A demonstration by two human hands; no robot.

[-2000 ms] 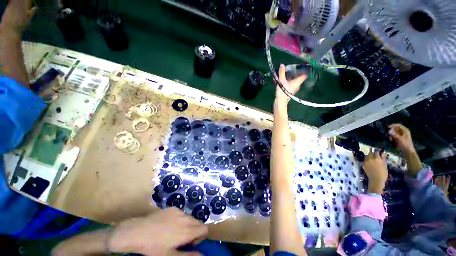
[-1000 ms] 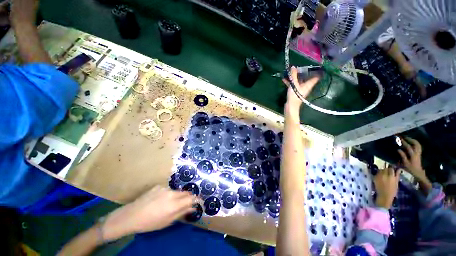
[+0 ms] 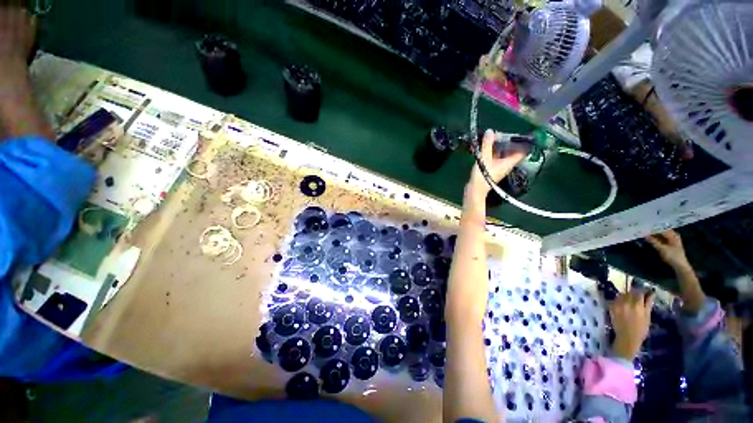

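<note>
My right hand reaches over the dark green belt and is closed around a power screwdriver. Its tip side points left, close to a black cylindrical unit; whether they touch I cannot tell. Another black unit shows partly behind my hand. A clear blister tray of glossy black discs lies on the tan board, partly covered by my right forearm. Its upper left pockets look grey and empty. A loose black disc lies above the tray. My left hand is out of the picture.
More black units stand on the belt. Pale hose loops beyond my hand. Cream rings lie left of the tray. A pale post and fans are right. Neighbours' arms are at both sides; another tray is right.
My left hand has left the tray's lower left corner and gone out of the picture. My right hand still holds the screwdriver, now nearer a black unit. The units have shifted along the belt.
</note>
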